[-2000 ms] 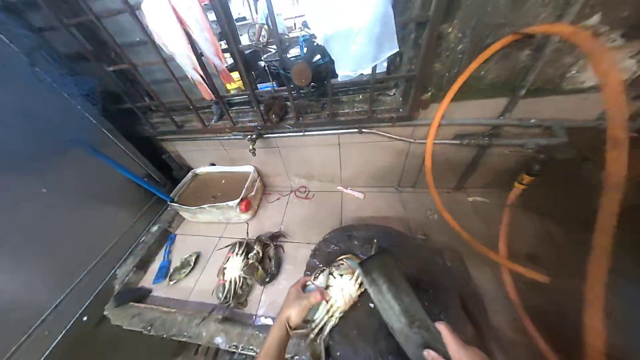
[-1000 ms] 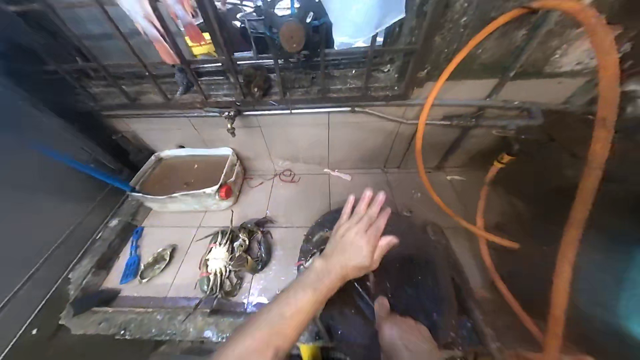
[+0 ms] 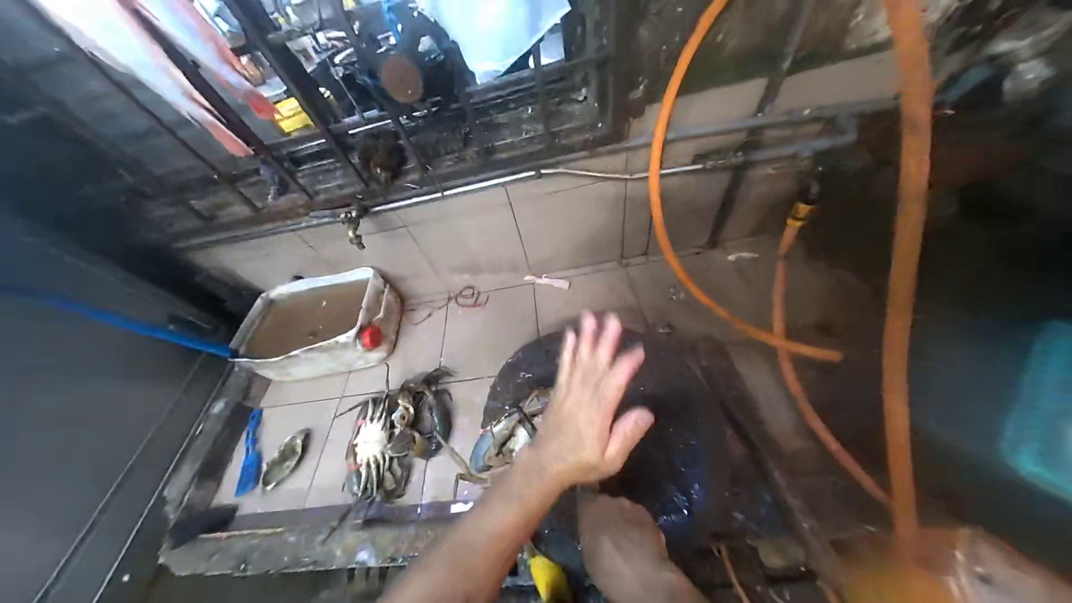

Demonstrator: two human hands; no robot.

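My left hand [image 3: 586, 410] is spread flat over a dark round block [image 3: 536, 360], its fingers apart. Under and beside its wrist lies a crab [image 3: 502, 435] on the block's left side, partly hidden. My right hand [image 3: 620, 528] is low, just behind the left wrist; its fingers are curled and blurred, and whether it holds anything is hidden. On the tiles to the left, crabs [image 3: 373, 448] lie together, one with its pale underside up.
A cut white plastic container [image 3: 385, 306] of murky water stands at the left by the wall, below a tap [image 3: 353, 226]. A blue brush [image 3: 249, 456] and a shell-like piece [image 3: 285, 459] lie nearby. An orange hose [image 3: 662, 167] loops at the right. A yellow object [image 3: 548, 578] shows below.
Two seconds ago my left hand was at the crab and my right hand held a broad cleaver; the left hand is now spread over the block. The cleaver's blade cannot be made out now.
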